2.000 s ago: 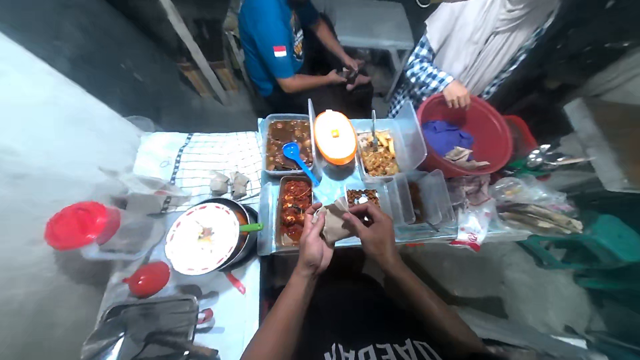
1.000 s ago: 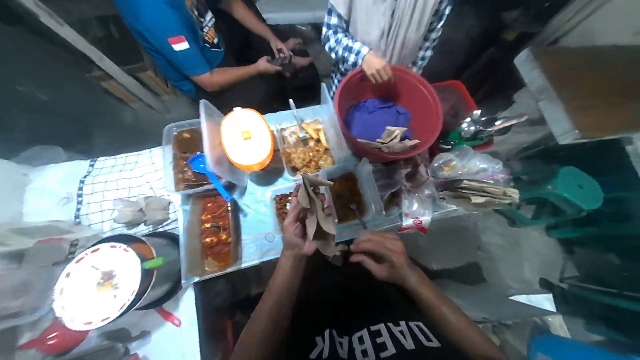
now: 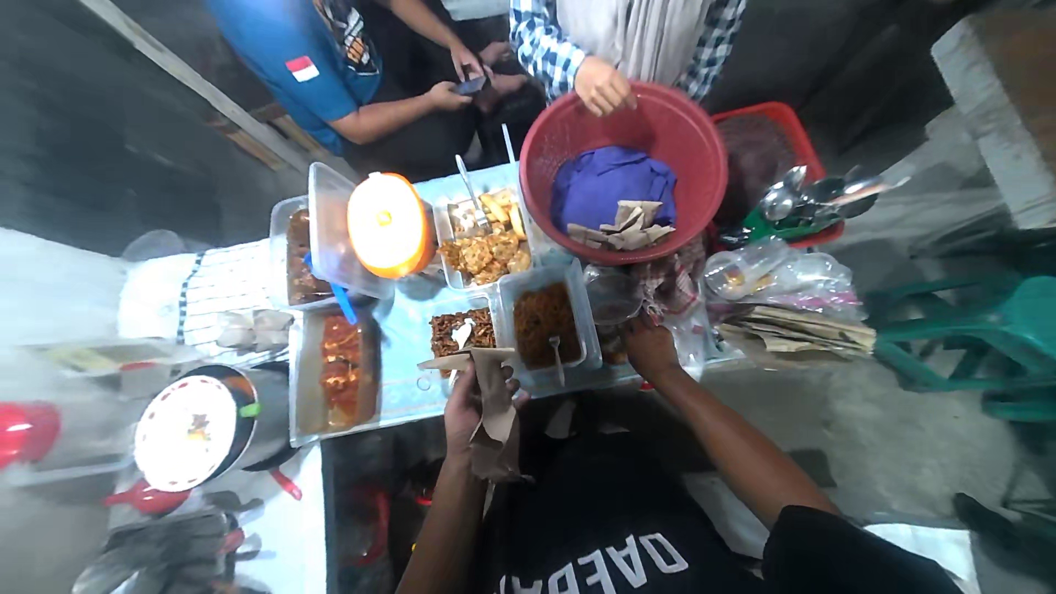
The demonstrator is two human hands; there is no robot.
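Folded brown paper (image 3: 493,404) is gripped in my left hand (image 3: 466,406), in front of the table's near edge. Just beyond it lies a tub of dark brown food pieces (image 3: 450,323). My right hand (image 3: 652,351) reaches to the table edge beside a clear plastic container (image 3: 612,297); its fingertips are partly hidden, so I cannot tell what they touch. Between my hands stands a plastic tub of noodle-like food (image 3: 544,323) with a fork in it. Fried food (image 3: 487,254) fills a tub farther back.
A red basin (image 3: 709,165) with purple cloth and folded papers stands at the back, a person's hand (image 3: 604,86) over it. Another person holds a phone (image 3: 470,86). Left are an orange-rimmed container (image 3: 384,223), a blue spoon (image 3: 342,301) and a lidded pot (image 3: 268,412). Stacked brown paper (image 3: 796,328) lies right.
My right hand has moved away from the paper, out to the right at the table edge. My left hand still holds brown paper. The view has shifted to the right.
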